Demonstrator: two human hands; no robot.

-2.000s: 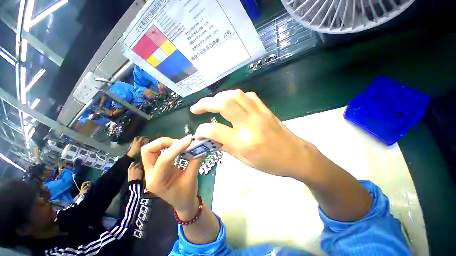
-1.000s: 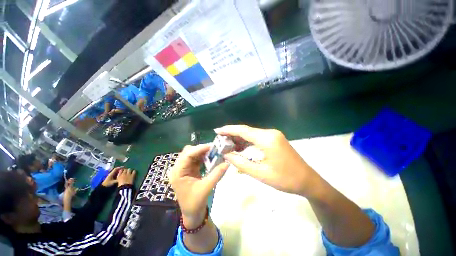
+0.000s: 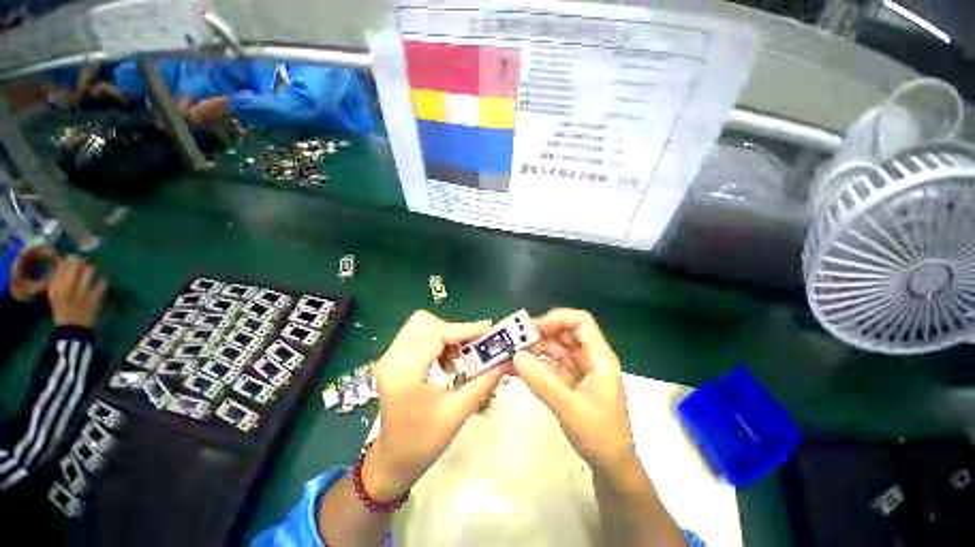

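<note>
A part-built camera unit, pale with a small dark screen and black dots, is held between both hands above the cream mat, screen side up and slightly tilted. My left hand pinches its left end between thumb and fingers. My right hand grips its right end, the thumb at the lower edge. The fingers behind the unit are partly hidden. A loose pile of board-and-frame pieces lies at the mat's left edge, partly behind my left hand.
A black tray of units is at left. Two single units lie on the green bench. A blue bin and white fan are at right. A test chart hangs ahead. Another person's hand is at far left.
The view has turned and levelled, bringing the tray fully into sight. Both hands have come down from the raised hold near the chart; the unit is now screen side up between them.
</note>
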